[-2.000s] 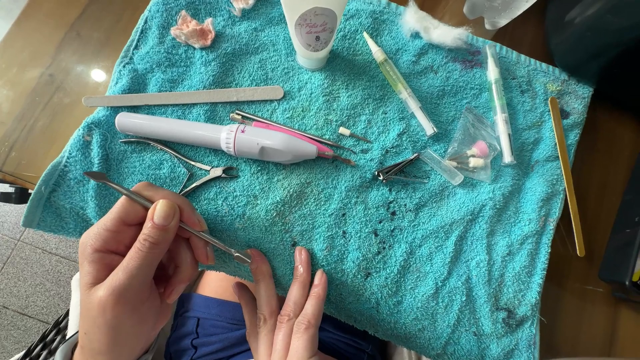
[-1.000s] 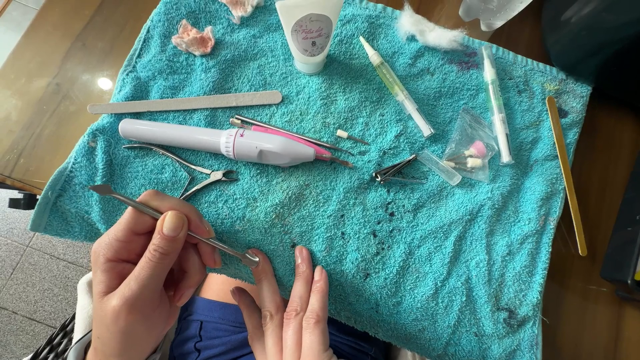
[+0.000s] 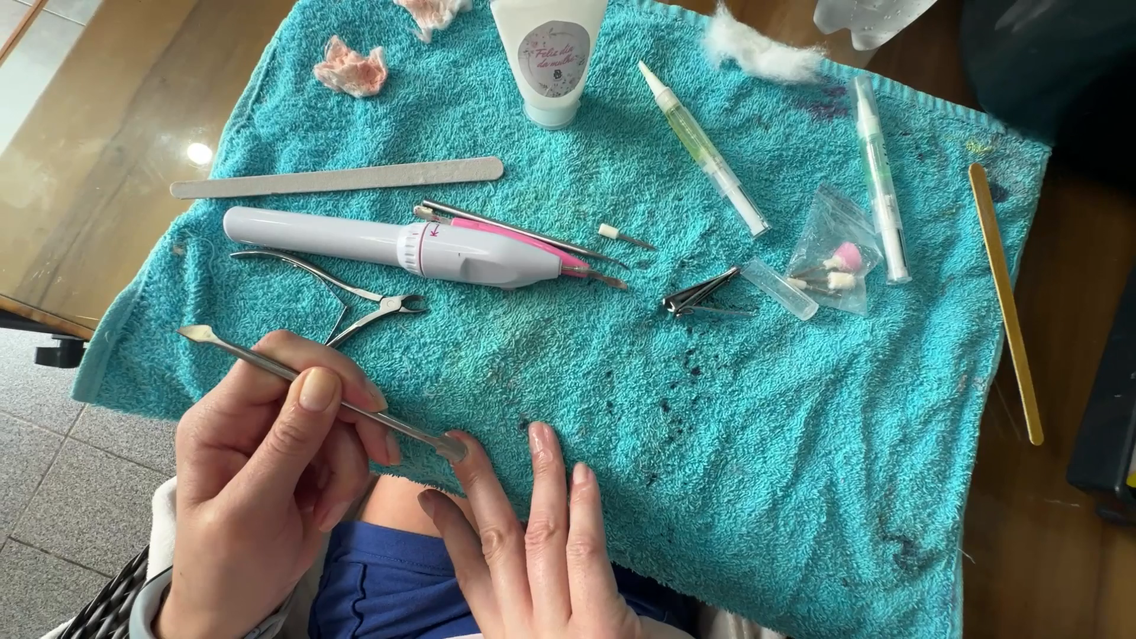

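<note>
A metal cuticle pusher (image 3: 266, 362) is pinched between the thumb and fingers of my left hand (image 3: 275, 453). Its flat scoop end touches the index fingernail of my right hand (image 3: 541, 532), and its pointed blade end sticks out to the upper left. My right hand holds nothing; its fingers are apart at the near edge of the turquoise towel (image 3: 799, 461). Just above my left hand lie cuticle nippers (image 3: 382, 306), partly hidden by my fingers. Beyond them is a white electric nail drill (image 3: 390, 248), resting over a pink-handled tool (image 3: 506, 232).
A grey nail file (image 3: 337, 179), nail clippers (image 3: 701, 291), a small bag of drill bits (image 3: 834, 257) and two pen-shaped tubes (image 3: 706, 151) lie on the towel. A white squeeze tube (image 3: 550, 53) stands at the back, between used cotton (image 3: 351, 67) and clean cotton (image 3: 763, 49). A yellow file (image 3: 1005, 302) lies right.
</note>
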